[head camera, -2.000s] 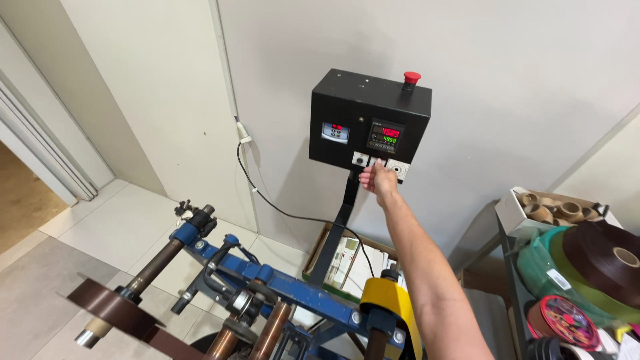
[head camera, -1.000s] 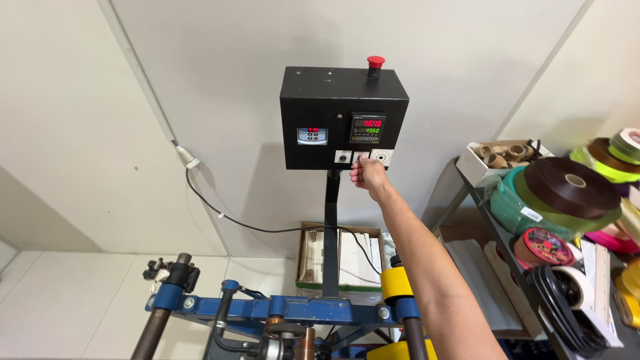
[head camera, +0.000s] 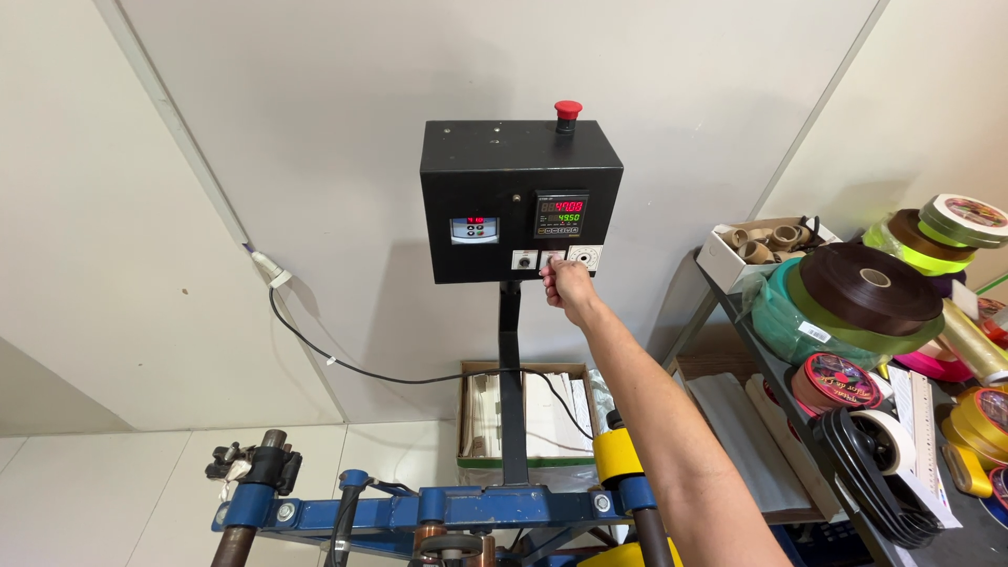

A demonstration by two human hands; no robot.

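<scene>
My right hand (head camera: 568, 287) grips a small control, largely hidden by its fingers, at the lower edge of a black control box (head camera: 480, 189). Beside those fingers on the right is a round dial (head camera: 584, 257), and to the left a small black switch (head camera: 524, 262). A digital counter (head camera: 561, 214) with red and green digits is lit above the hand. Farther left, a smaller keypad display (head camera: 475, 230) glows red. A red mushroom-head stop button (head camera: 568, 110) stands on top of the box. My left hand is out of view.
Below the box is a blue machine frame (head camera: 378, 513) with rollers. A black cable (head camera: 409, 381) crosses in front of a carton of papers (head camera: 551, 402). On the right, a dark shelf (head camera: 728, 303) holds ribbon rolls (head camera: 835, 295), a box of cardboard cores (head camera: 709, 256) and a black tape dispenser (head camera: 846, 472).
The view has swung away from the dark ribbon reel at lower left. My right hand stays at the same control, and the digits on the counter have changed.
</scene>
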